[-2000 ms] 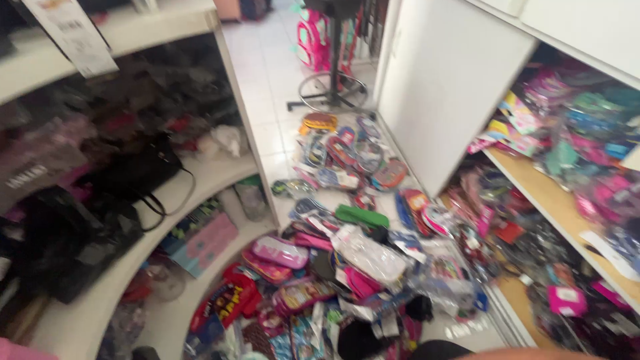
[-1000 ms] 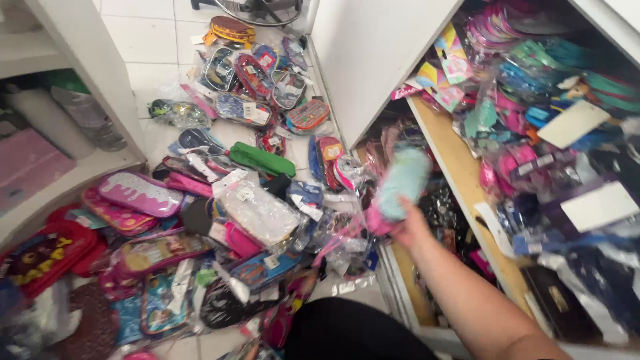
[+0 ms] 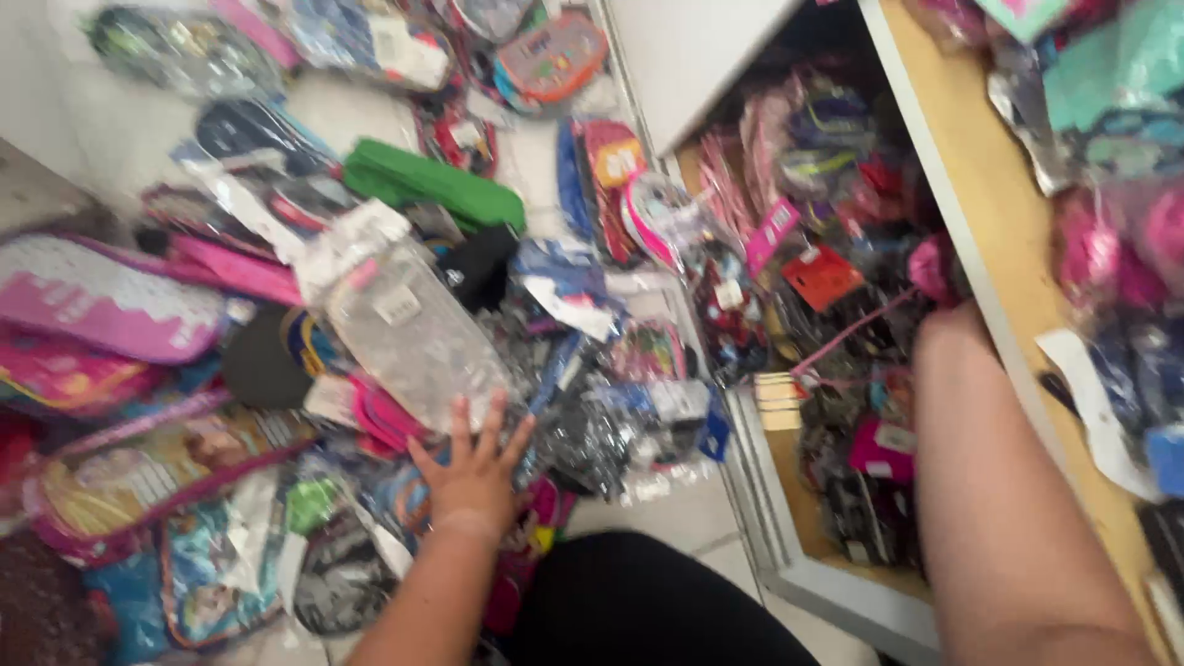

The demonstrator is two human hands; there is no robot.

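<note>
With fingers spread, my left hand [image 3: 474, 472] rests on the heap of pencil cases on the floor, its fingertips at the lower end of a clear pencil case [image 3: 416, 333] in plastic wrap. A pink case [image 3: 384, 412] lies just beside those fingers, and a green pencil case [image 3: 433, 185] lies farther up the heap. My right arm reaches into the lower cabinet compartment [image 3: 994, 305]. My right hand [image 3: 943, 301] is mostly hidden behind the shelf edge, beside a pink item [image 3: 928, 266]; its fingers do not show, so its grip cannot be told.
Packed goods fill the lower compartment, among them a red-tagged item [image 3: 821, 277]. The wooden shelf [image 3: 980, 139] above holds more bagged goods. A white sliding door [image 3: 689, 65] covers part of the cabinet. My black-clad knee [image 3: 638, 601] is at the bottom.
My right hand, seen one second ago with a light-blue and pink item in front of the cabinet, has moved into the lower compartment. My left hand has come into view over the heap. The view is closer.
</note>
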